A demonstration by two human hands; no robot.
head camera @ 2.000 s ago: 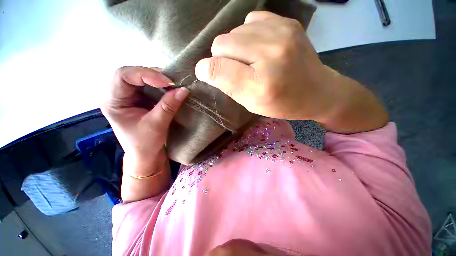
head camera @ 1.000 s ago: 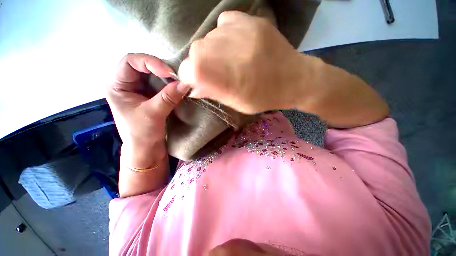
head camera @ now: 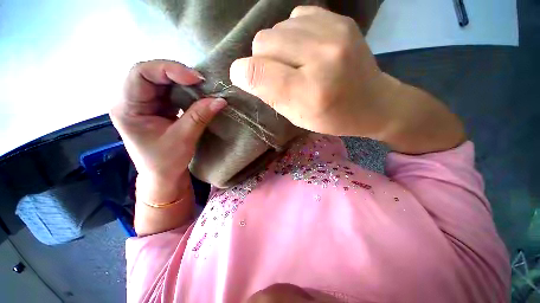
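The thick olive-brown cloth [head camera: 231, 145] lies over the table edge and hangs down to my chest. A seam or folded edge [head camera: 251, 123] with pale stitches runs across its lower part. My left hand [head camera: 163, 112] pinches the cloth at the seam's left end between thumb and fingers. A pale thread [head camera: 222, 86] lies in a small loose loop between my hands. My right hand [head camera: 314, 74] is just right of the seam, over the cloth, with its fingers curled closed. Its fingertips are turned away, and no needle can be made out.
The white table [head camera: 438, 26] spans the top, with a slim dark tool [head camera: 460, 13] at its right. Below left are a blue item [head camera: 97, 157] and pale blue cloth [head camera: 48, 218]. The pink top with sequins [head camera: 331, 237] is close below the cloth.
My right hand came in against my left fingertips, then moved back up and right, away from the seam. My left hand shifted slightly left with the cloth's edge.
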